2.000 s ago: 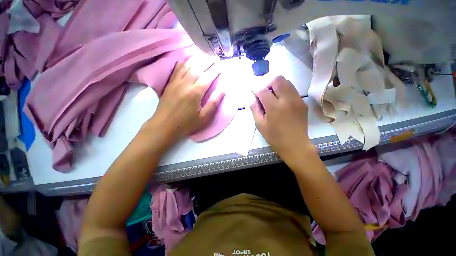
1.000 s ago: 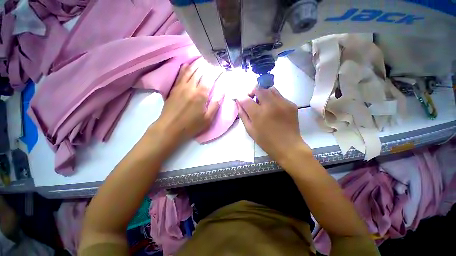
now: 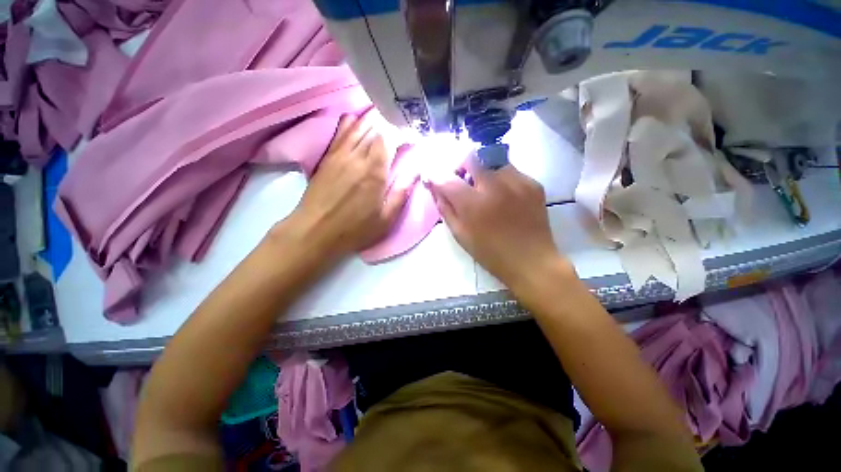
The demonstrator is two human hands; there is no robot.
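A pink garment piece lies under the machine's needle area, its rounded end towards me. My left hand is bare and lies spread on top of it, left of the needle. My right hand is bare, fingers bent, its fingertips at the piece's right edge just in front of the needle area. Glare there hides what the right fingertips touch. The white sewing machine with "JACK" lettering stands over the work. A heap of pink pieces lies to the left.
A loose pile of cream strips lies right of my right hand. Green-handled snips lie beyond it. The table's grey scale edge runs in front of me. Below are a green basket and pink cloth. Part of a person shows at lower left.
My right hand has moved left, close to my left hand, its fingertips now by the pink piece. My left hand has barely shifted. The view shows more of the machine head.
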